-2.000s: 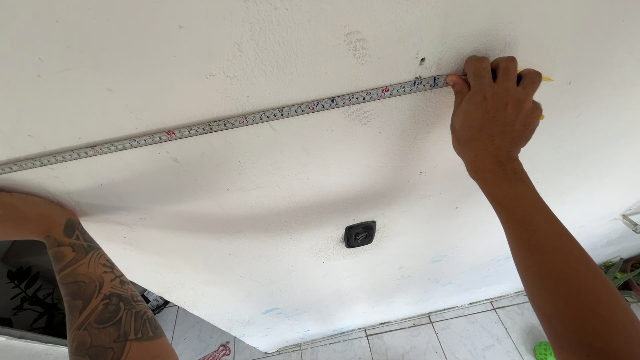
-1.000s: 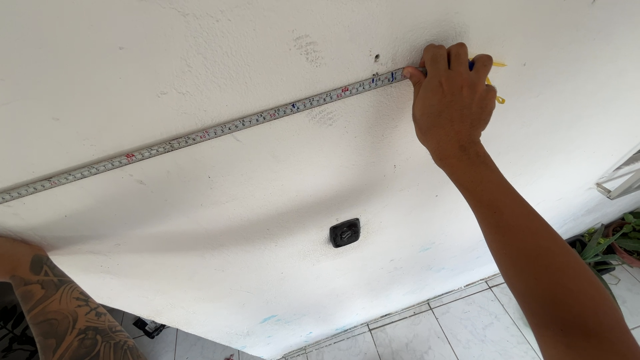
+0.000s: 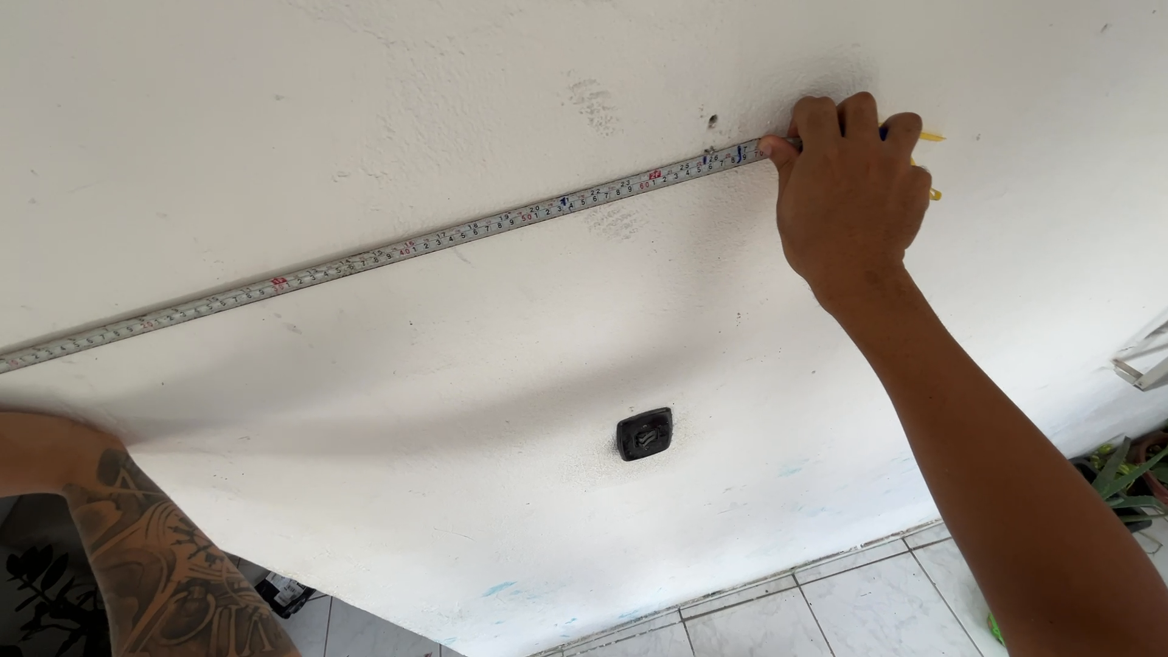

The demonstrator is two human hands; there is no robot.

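Observation:
A metal measuring tape (image 3: 465, 228) stretches across a white wall (image 3: 511, 347), rising from the left edge toward the upper right. My right hand (image 3: 853, 187) grips its right end against the wall, thumb on the blade. Yellow parts (image 3: 933, 193) stick out past the fingers of that hand; what they belong to is mostly hidden. Just above the tape, left of the hand, is a small hole (image 3: 713, 120) in the wall. My left hand (image 3: 32, 447) shows only in part at the left edge, below the tape; its fingers are out of view, beyond a tattooed forearm.
Lower on the wall sits a black square fitting (image 3: 644, 433). White floor tiles (image 3: 757, 625) run along the wall's foot. Potted plants (image 3: 1127, 474) and a white metal frame (image 3: 1145, 356) are at the right. A dark object (image 3: 283, 593) lies at the lower left.
Both hands keep their places along the tape, which stays stretched over the wall. Only the view has shifted somewhat.

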